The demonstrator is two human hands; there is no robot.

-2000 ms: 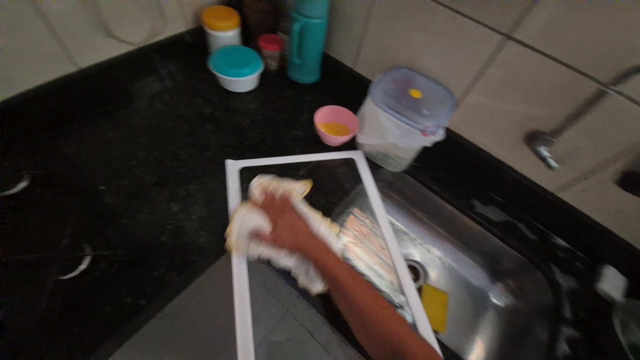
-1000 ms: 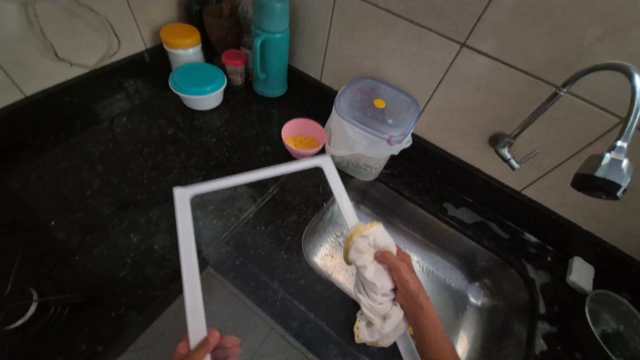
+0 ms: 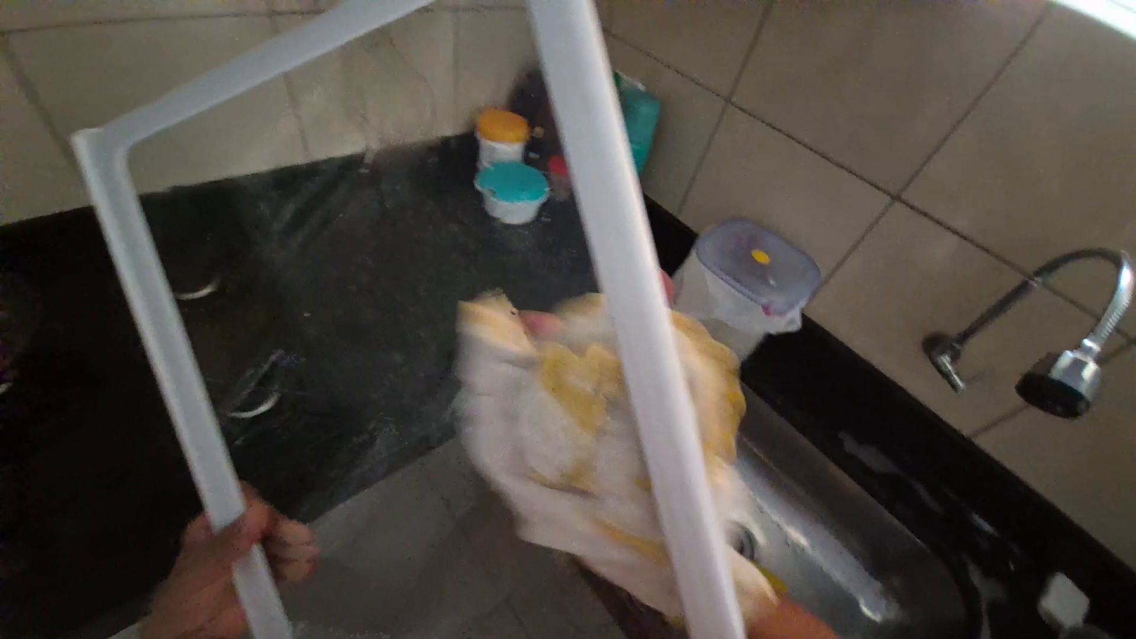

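Observation:
A clear panel, likely a glass refrigerator shelf, with a white frame (image 3: 635,293) is held up and tilted over the counter and sink. My left hand (image 3: 235,559) grips the left rail of the frame near the bottom. Behind the panel is a white and yellow cloth (image 3: 577,426), seen through it and pressed near the right rail. My right hand (image 3: 790,621) is mostly hidden by the cloth; its wrist shows at the bottom and a fingertip pokes out at the cloth's upper edge. The cloth is blurred.
Beyond the panel, a teal-lidded tub (image 3: 515,191), an orange-lidded jar (image 3: 501,138) and a teal flask (image 3: 641,124) stand in the corner of the black counter (image 3: 355,257). A lidded plastic container (image 3: 750,266) stands beside the steel sink (image 3: 825,524). The faucet (image 3: 1065,373) juts from the tiled wall.
The framed panel has been raised from lower over the counter and sink. The cloth has gone from the front of the right rail to behind the panel, and it is spread wider.

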